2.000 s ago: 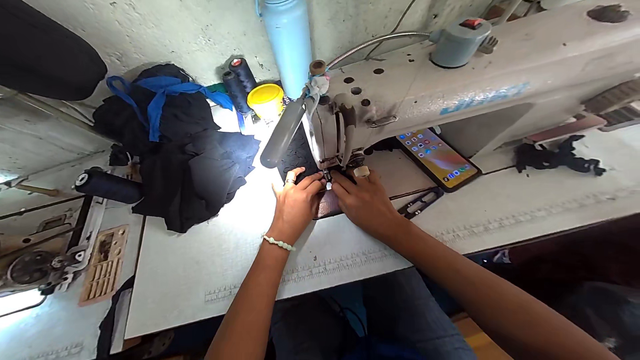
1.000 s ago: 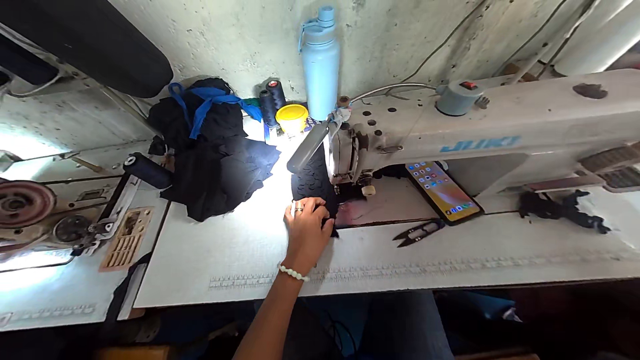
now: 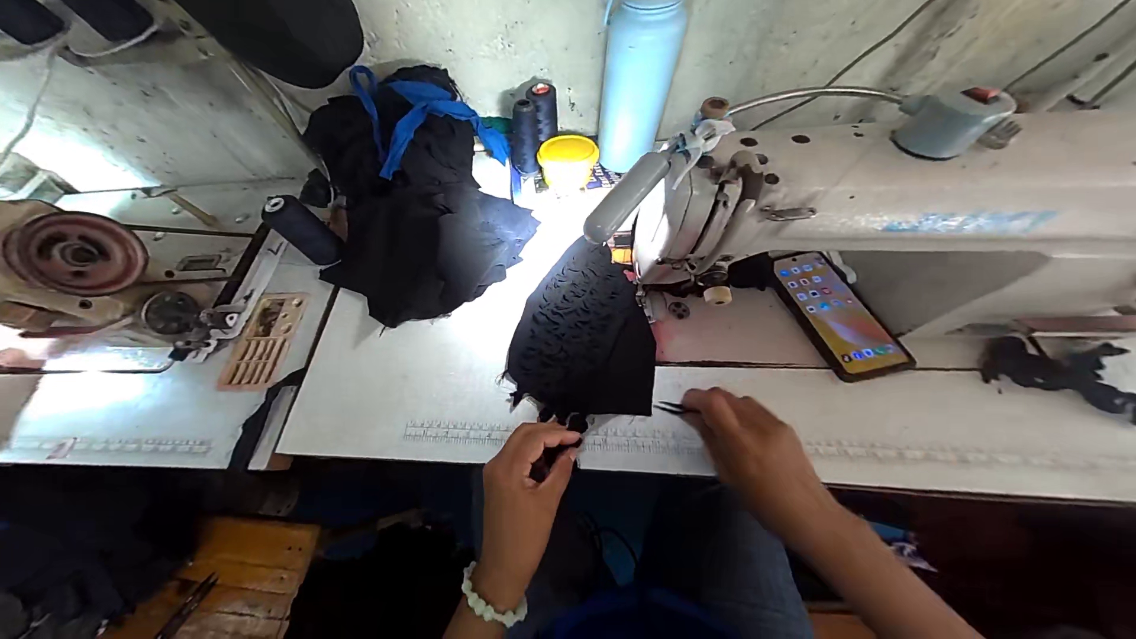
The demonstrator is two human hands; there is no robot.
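A black fabric piece with a ruffled, textured surface lies on the white table, left of the sewing machine's needle area. My left hand pinches a small dark end of cloth at the table's front edge, just below that piece. In my right hand are small dark thread snips, whose tips point left toward the fabric's lower right corner. The sewing machine stands behind, its needle area partly hidden by its head.
A pile of black cloth lies at left, near thread cones, a yellow-lidded tub and a blue bottle. A lit phone rests beneath the machine arm. A second machine stands far left; dark scraps lie at right.
My left hand has moved from on top of the fabric to the table's front edge. The thread snips, lying on the table a second ago, are now in my right hand. The fabric has come nearer the front edge.
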